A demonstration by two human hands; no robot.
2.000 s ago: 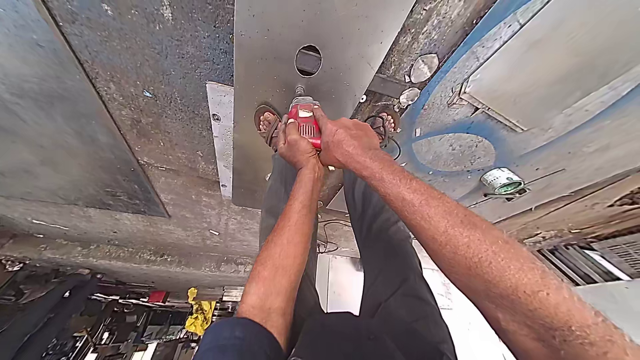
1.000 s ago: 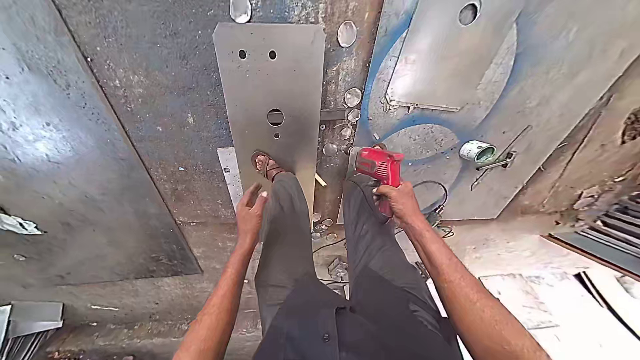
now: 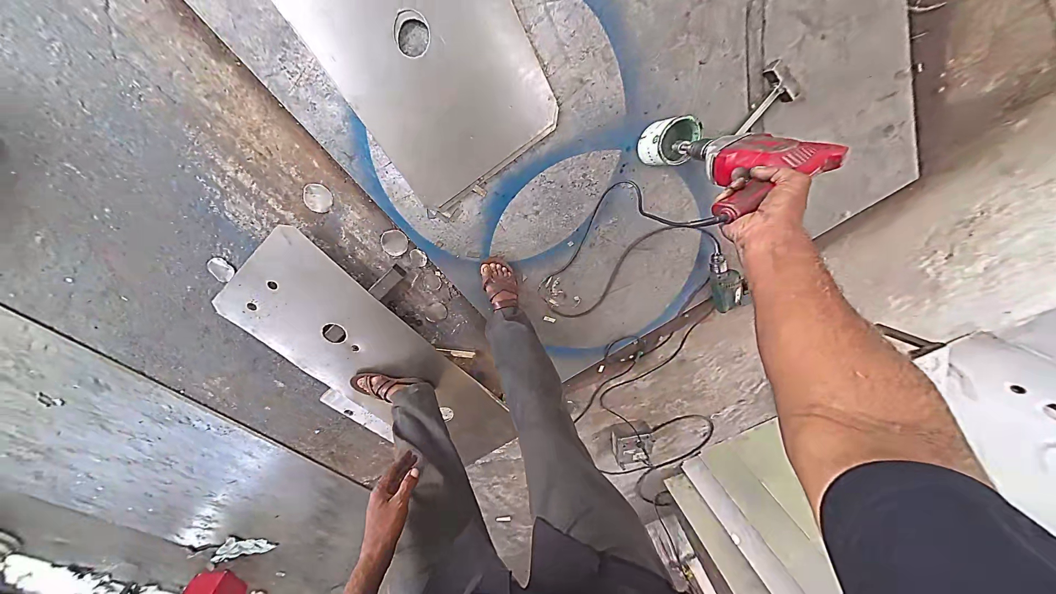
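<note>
My right hand [image 3: 771,202] is closed round the handle of a red corded power drill [image 3: 775,158], held out at the right. The drill's front end points left and overlaps the view of a small open can [image 3: 670,140]; whether they touch I cannot tell. A hammer [image 3: 767,95] lies just behind the drill. My left hand [image 3: 394,495] hangs beside my left trouser leg, fingers loosely apart and holding nothing. Under my left foot is a drilled metal plate [image 3: 297,289] with one large hole and several smaller ones.
A larger metal sheet [image 3: 462,107] with a round hole lies at the top. Several metal discs [image 3: 318,198] are scattered by the drilled plate. The drill's black cable [image 3: 615,280] loops over a blue-painted floor sheet, near a green plug connector [image 3: 726,285] and a socket box [image 3: 631,444].
Two seconds ago both hands held the drill over the drilled plate. Since then my left hand has let go, and my right hand has carried the drill to the right. The view has turned.
</note>
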